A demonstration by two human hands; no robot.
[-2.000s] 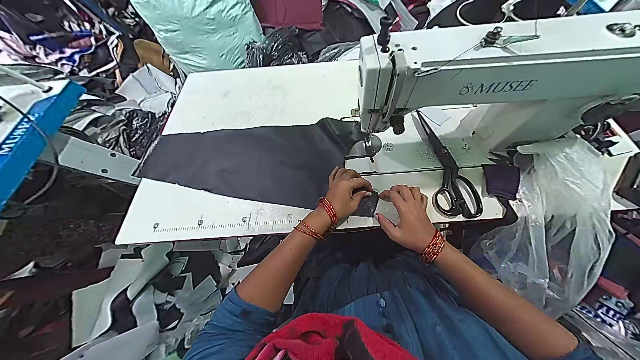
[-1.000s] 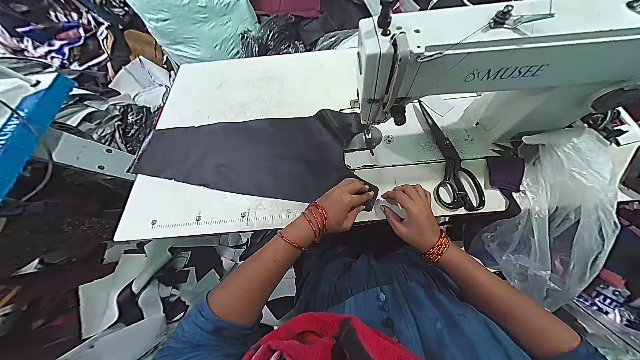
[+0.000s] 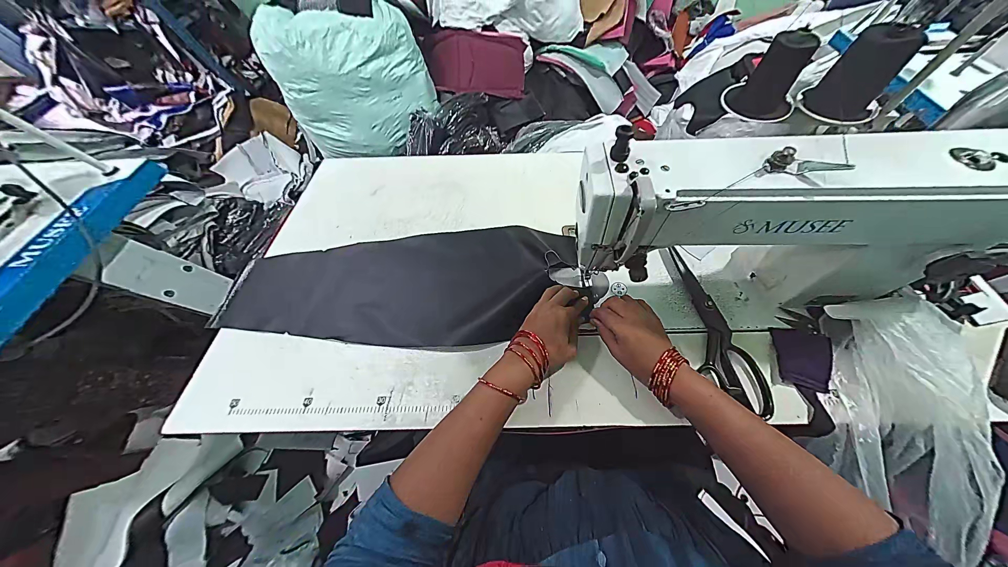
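A dark grey fabric panel [image 3: 394, 287] lies across the white sewing table [image 3: 315, 370], its right end at the needle area of a white sewing machine [image 3: 787, 213]. My left hand [image 3: 557, 327] grips that end just in front of the presser foot [image 3: 587, 277]. Close beside it, my right hand [image 3: 630, 327] has its fingertips at the fabric's edge; whether they pinch it is hard to tell. Black-handled scissors [image 3: 717, 335] lie to the right of my right hand, partly under the machine arm.
A dark folded cloth piece [image 3: 802, 358] and a clear plastic bag [image 3: 906, 409] are at the table's right end. Black thread cones [image 3: 776, 75] stand behind the machine. A stuffed pale green bag [image 3: 346, 79] and fabric heaps lie beyond; scraps [image 3: 268, 504] lie below the table.
Both hands have moved away from the table's front edge to the presser foot, bringing the fabric's right end with them. The scissors stay beside the machine.
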